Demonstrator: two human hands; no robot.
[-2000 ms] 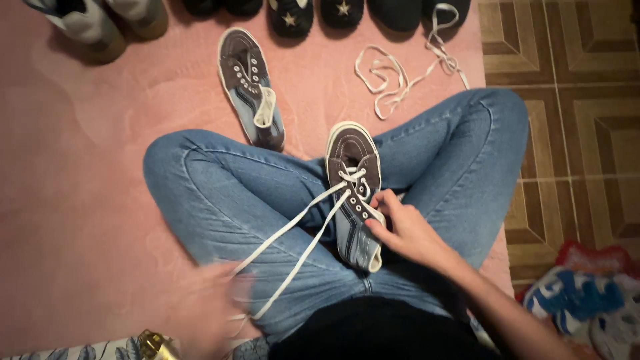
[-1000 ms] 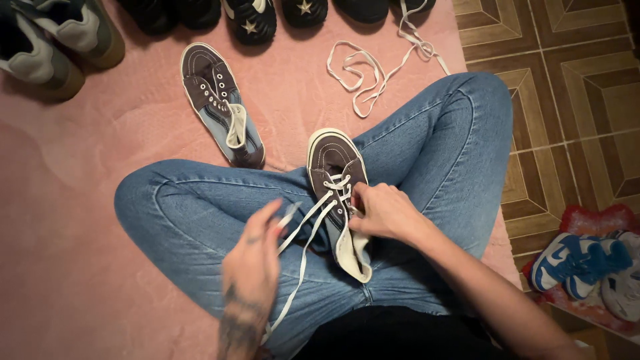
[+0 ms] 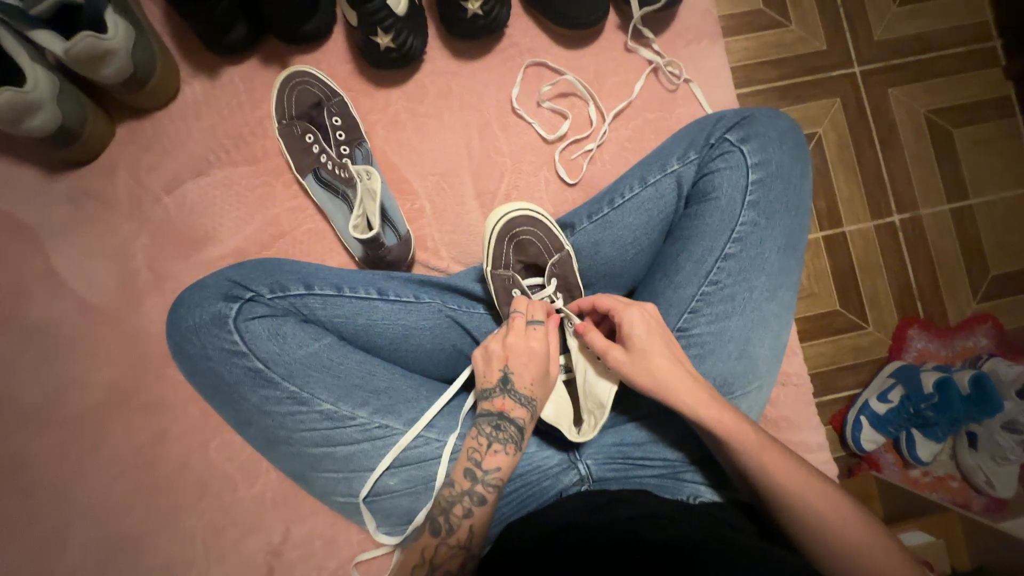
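A brown and blue high-top sneaker [image 3: 532, 244] lies between my crossed legs, toe pointing away, its lower eyelets threaded with a white shoelace [image 3: 412, 436]. My left hand [image 3: 518, 352] is over the lacing, fingers pinched at the lace; the fingertips partly hide it. My right hand [image 3: 628, 340] grips the right eyelet flap, which is folded outward to show the pale lining. The long lace ends trail under my left wrist and over my thigh. The matching sneaker [image 3: 320, 152], its eyelets unlaced, lies beyond my left knee.
A loose white shoelace [image 3: 596, 120] is on the pink blanket [image 3: 216, 192] beyond my right leg. Several shoes line the far edge, including a black shoe with a star [image 3: 388, 36] and a grey-white sneaker [image 3: 104, 48]. Blue-white sneakers [image 3: 888, 404] stand at the right near the tiled floor [image 3: 848, 160].
My left hand has moved from the lower left up to the sneaker's lacing. My right hand stays at the right eyelet flap, now opened outward. The view has shifted slightly.
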